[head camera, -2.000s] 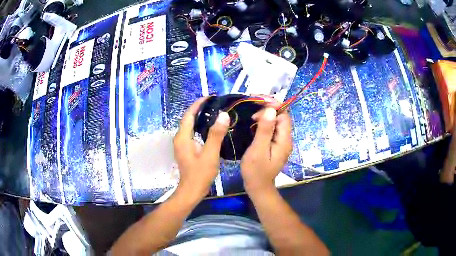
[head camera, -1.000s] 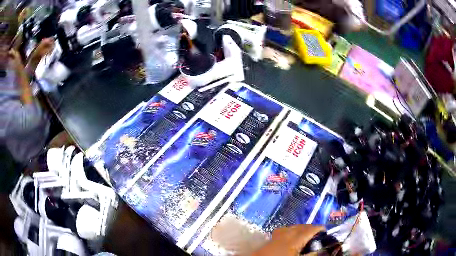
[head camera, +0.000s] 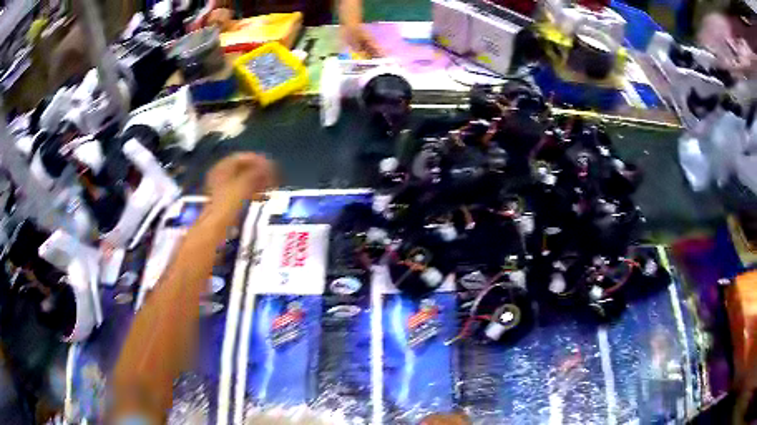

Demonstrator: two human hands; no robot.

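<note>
My left hand (head camera: pixel 241 174) is stretched out over the back left of the printed sheets (head camera: pixel 282 365), blurred, with fingers curled; I cannot tell whether it holds anything. A small skin-coloured patch at the bottom edge may be part of my right hand (head camera: pixel 446 418), nearly all cut off. A large pile of black round parts (head camera: pixel 498 183) with thin coloured leads and small white plugs lies at the centre and right. One black round part with a yellow-ringed centre (head camera: pixel 505 317) lies at the pile's front.
White housings with black insides (head camera: pixel 137 199) are grouped on the left. A white bracket (head camera: pixel 332 91) with a black round (head camera: pixel 387 91) stands at the back. Beyond are a yellow tray (head camera: pixel 270 72), white boxes (head camera: pixel 473 33) and another person's arm (head camera: pixel 353 29). An orange item (head camera: pixel 743 311) is at right.
Two seconds ago both hands held a black round part with leads in front of me. The view has since swung left and back right and up. My left arm is now extended forward.
</note>
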